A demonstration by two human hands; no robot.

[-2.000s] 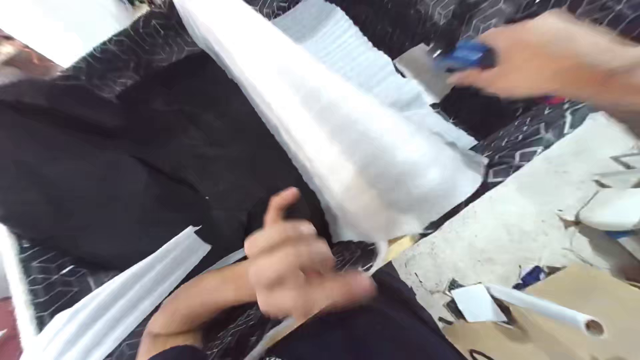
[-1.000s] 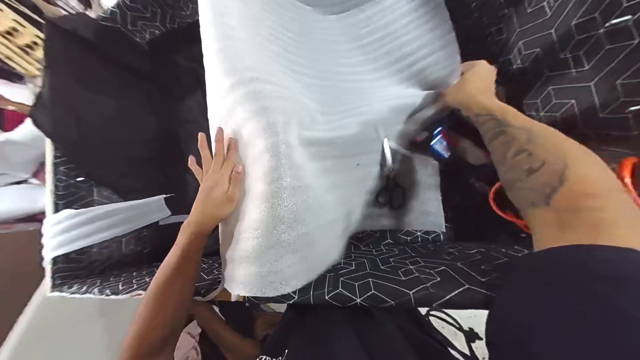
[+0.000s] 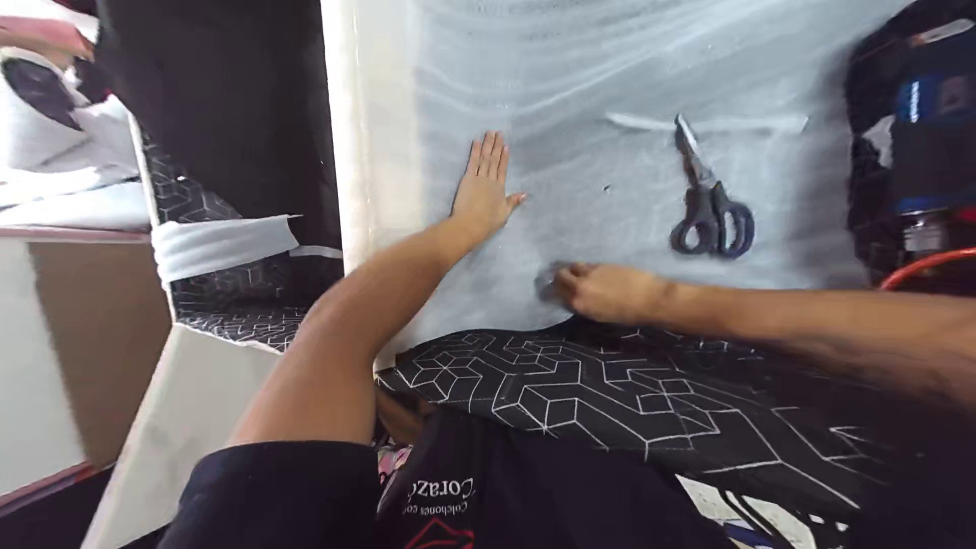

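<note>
My left hand (image 3: 484,187) lies flat, fingers stretched, on a translucent white sheet (image 3: 549,160). To its lower right, close to the sheet's near edge, my right hand (image 3: 606,291) has its fingers curled around a small dark, blurred object (image 3: 550,284); its kind cannot be told. A pair of scissors with dark handles (image 3: 709,187) rests on the sheet to the right, blades pointing away. Beyond the handles, a narrow white strip (image 3: 755,123) lies across the sheet. Black fabric with white geometric lines (image 3: 557,389) shows along the near edge.
Plain black fabric (image 3: 229,99) and a striped white strip (image 3: 229,244) lie at the left. A blue-and-black tool (image 3: 926,145) is at the far right, with an orange cable or hose (image 3: 926,267) below it. White cloths (image 3: 61,145) are heaped at the upper left.
My right hand has moved from the sheet's right side to its near edge. The blue object it held two seconds ago is no longer in it. My left hand remains flat on the sheet since one second ago.
</note>
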